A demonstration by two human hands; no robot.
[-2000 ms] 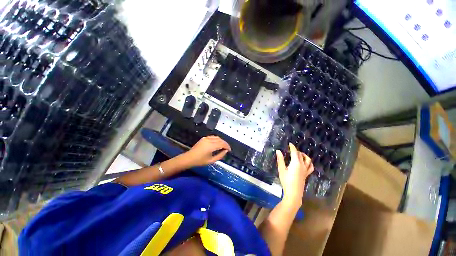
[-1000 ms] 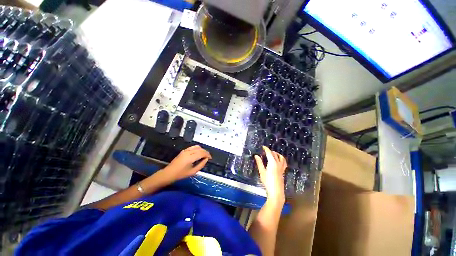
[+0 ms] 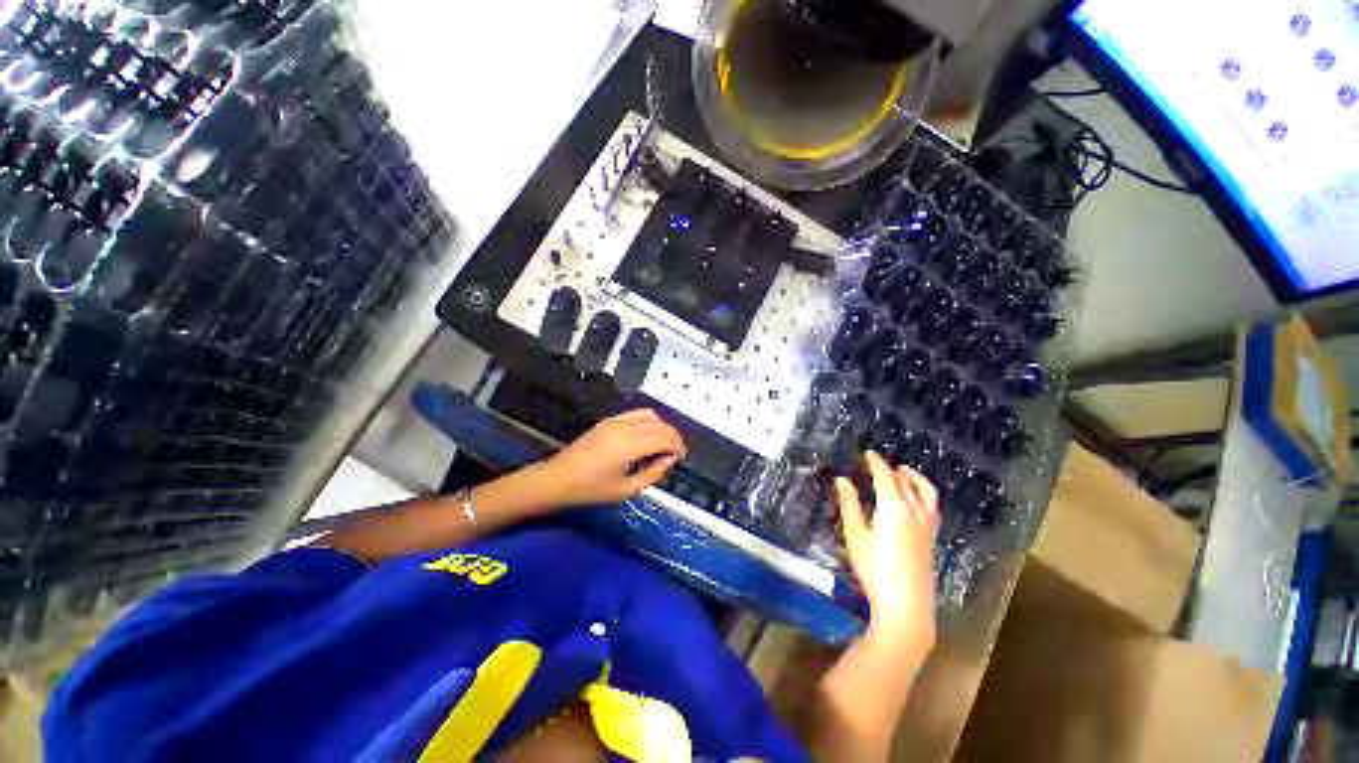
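Note:
The dark fixture nest [image 3: 705, 254] sits on the perforated silvery plate [image 3: 726, 385], with small blue-violet light spots on it. Three black oblong parts [image 3: 598, 340] lie in a row on the plate in front of the nest. My left hand [image 3: 623, 456] rests at the front edge of the black machine bed, fingers curled; whether it holds something is hidden. My right hand [image 3: 891, 534] is over the front of the clear blister tray [image 3: 954, 321], thumb and fingers apart. The tray's pockets hold many black parts. I cannot see a part clearly in my right hand.
A round clear ring with a yellow inner rim [image 3: 805, 157] hangs behind the nest. Tall stacked blister trays [image 3: 194, 343] stand at left. A monitor [image 3: 1267, 134] is at upper right, with black cables [image 3: 1081, 157] beside it. Brown cartons [image 3: 1110, 537] are at right.
The view shifted left and back again. The light spots on the nest have changed place. My right hand has moved slightly at the tray's front; my left hand stays at the bed's edge.

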